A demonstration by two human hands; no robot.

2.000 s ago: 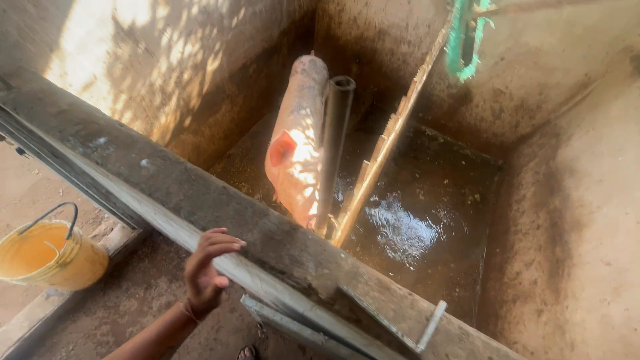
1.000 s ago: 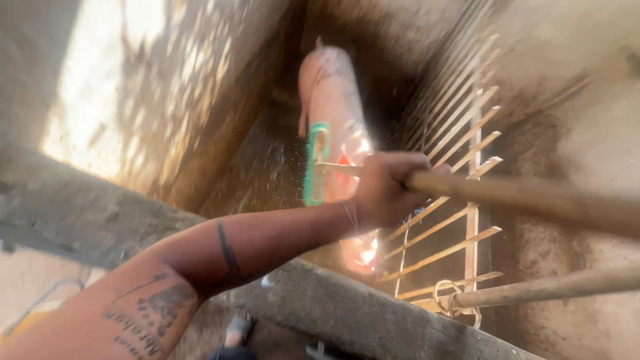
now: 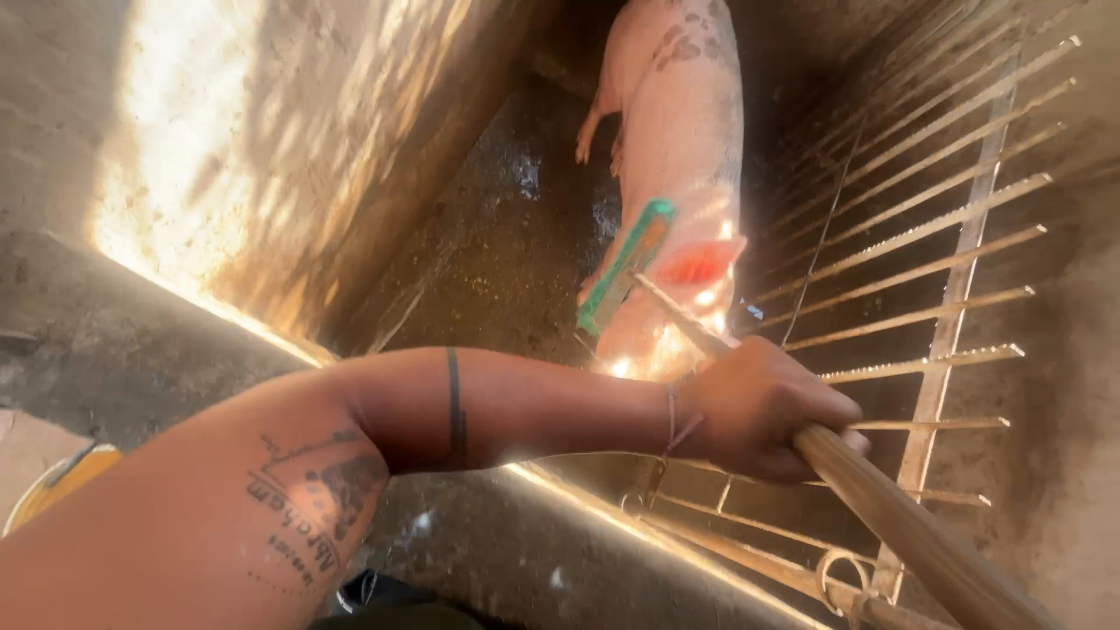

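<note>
My left hand (image 3: 770, 411) is closed around the wooden pole (image 3: 910, 525) of a green-edged scrubbing brush (image 3: 626, 267). The brush head lies over the side of a pink pig (image 3: 682, 131), close to its red-lit ear (image 3: 697, 262); whether the bristles touch the skin cannot be told. The pole runs from the brush through my fist to the lower right edge of the view. My right hand is out of view. The pig stands lengthwise in the pen, with dark spots on its rump and its head end nearer to me.
A slatted wooden gate or rack (image 3: 962, 262) stands right of the pig. A low concrete wall (image 3: 490, 542) crosses in front of me, with a taller wall (image 3: 289, 157) at left. The pen floor (image 3: 490, 227) looks wet. A yellow bucket (image 3: 74, 477) is partly visible at lower left.
My left hand was empty above the low wall two seconds ago; it now grips the pole. The brush has come from the upper right to the pig. The view has shifted closer over the pen.
</note>
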